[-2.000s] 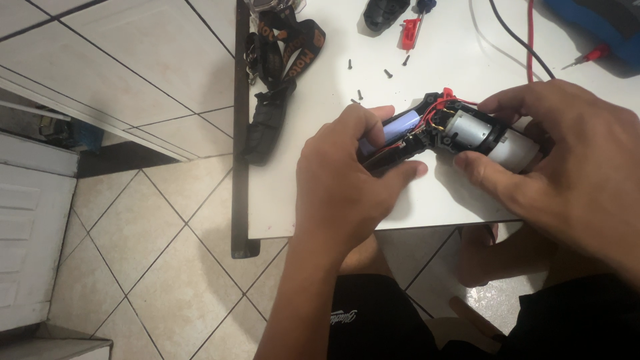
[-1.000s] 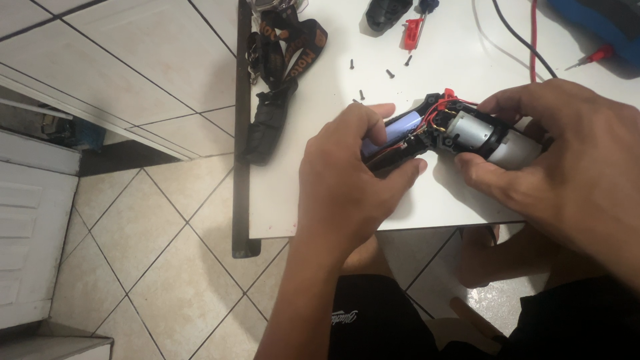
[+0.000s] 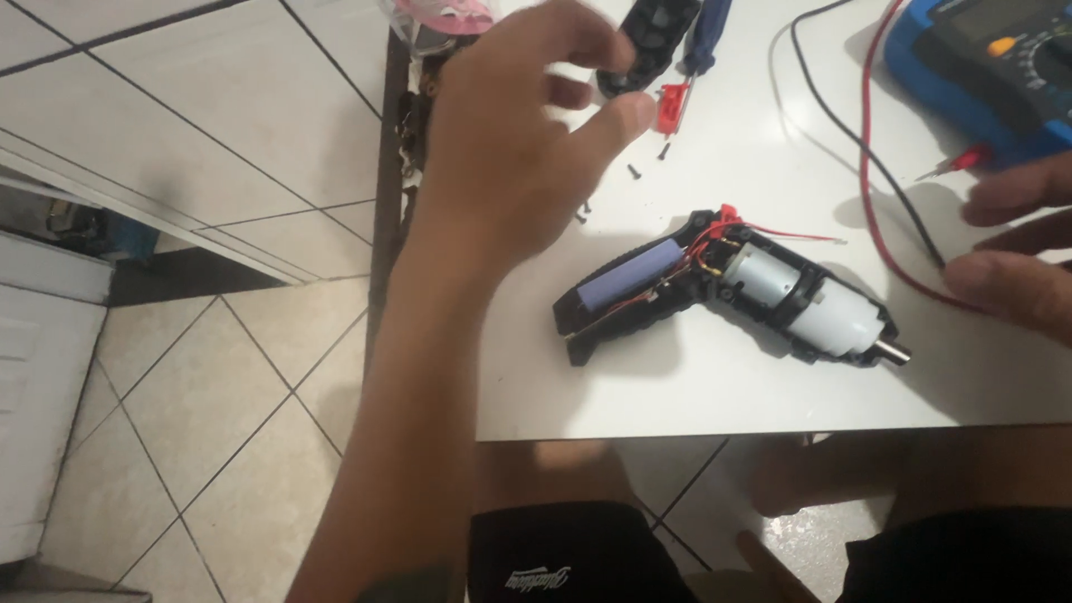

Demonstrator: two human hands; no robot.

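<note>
An opened cordless screwdriver lies on the white table, its black half housing (image 3: pixel 586 322) holding a purple battery cell (image 3: pixel 632 275), a silver motor (image 3: pixel 764 278) and a white gearbox (image 3: pixel 837 318) with a metal shaft. Red wires run by a red part at its bend. My left hand (image 3: pixel 536 126) is raised with fingers apart, near a black plastic shell (image 3: pixel 649 42) and a small red plastic piece (image 3: pixel 670 109); nothing shows between its fingers. At the right edge my right hand (image 3: pixel 1017 243) has its fingers spread beside the multimeter leads, partly out of view.
A blue multimeter (image 3: pixel 988 75) lies at upper right with red and black leads and a probe (image 3: pixel 963 161). A screwdriver with a blue handle (image 3: pixel 708 33) is by the red piece. Several small screws (image 3: pixel 634 172) are scattered nearby. The table's front edge (image 3: pixel 754 435) faces my legs.
Both hands have let go of the opened tool, which now lies on the table. My left hand has moved up toward the black shell, my right hand away to the right.
</note>
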